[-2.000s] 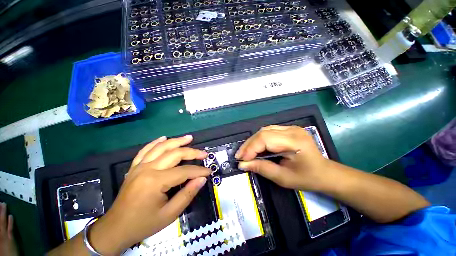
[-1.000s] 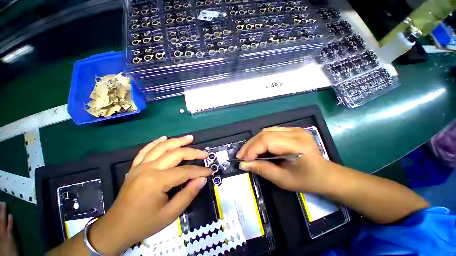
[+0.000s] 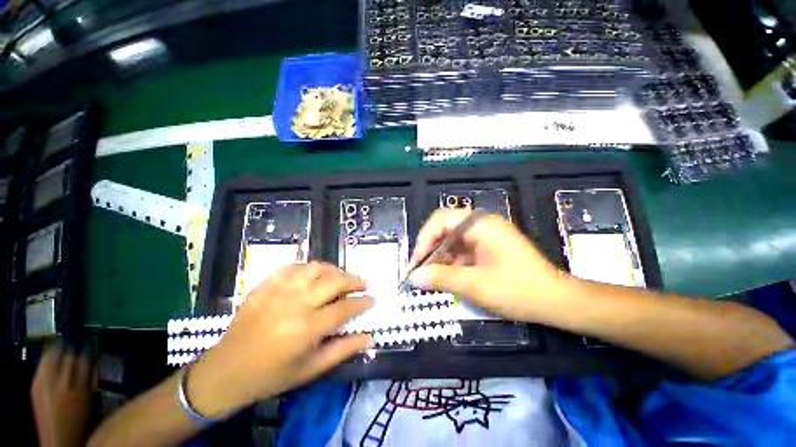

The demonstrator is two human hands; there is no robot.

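The black carrier tray (image 3: 543,182) holds several phone bodies side by side. My left hand (image 3: 301,319) lies over the zigzag-edged strip (image 3: 419,330) and the lower part of the second phone body (image 3: 375,253); whether its fingers grip the strip cannot be told. My right hand (image 3: 480,257) holds thin dark tweezers (image 3: 436,251), their tip at the strip beside my left fingertips. It partly covers the third phone body (image 3: 489,336). Other phone bodies lie at the left (image 3: 275,253) and right (image 3: 600,253) of the tray. Ringed camera parts show on the second and third phone tops.
A blue bin (image 3: 295,85) with tan pieces (image 3: 325,112) stands behind the tray, left of stacked blister trays (image 3: 515,87). A white paper strip (image 3: 524,131) lies before the stack. Another tray (image 3: 80,175) and a person's hand (image 3: 63,393) are at the left.
The view has shifted left, showing another tray. Both hands have moved from the third phone's top to the zigzag strip, and the tweezer tip is now at the strip.
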